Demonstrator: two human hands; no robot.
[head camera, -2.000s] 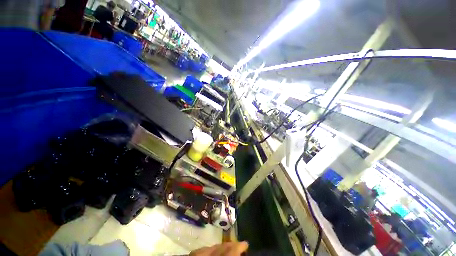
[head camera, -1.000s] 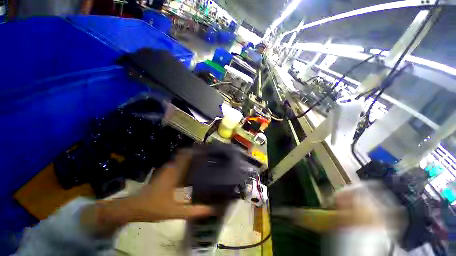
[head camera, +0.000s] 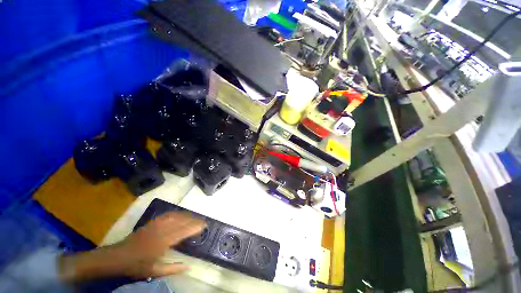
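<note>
A black multi-outlet socket unit (head camera: 251, 251) lies flat on the white bench, round outlets up, its right end beside a white test socket (head camera: 292, 266) with a red switch. My left hand (head camera: 151, 243) is bare and rests over the unit's left part, fingers across its top, thumb at its near side. The hand covers some of the outlets. My right hand is not in view. Behind the unit is a dark brown test box (head camera: 281, 177) with a red and white test probe (head camera: 291, 159) across it.
Black plug adaptors (head camera: 211, 171) are piled at left on an orange-yellow board (head camera: 80, 201), by a blue bin (head camera: 34, 109). A beige tester (head camera: 297, 141) carries a pale yellow cup (head camera: 297, 98). A green conveyor (head camera: 381, 229) runs along the right, crossed by a pale frame bar.
A dark blurred object was at my left hand; now the hand lies on the socket unit on the bench. The blurred right hand has left the picture. The view has tilted down towards the bench.
</note>
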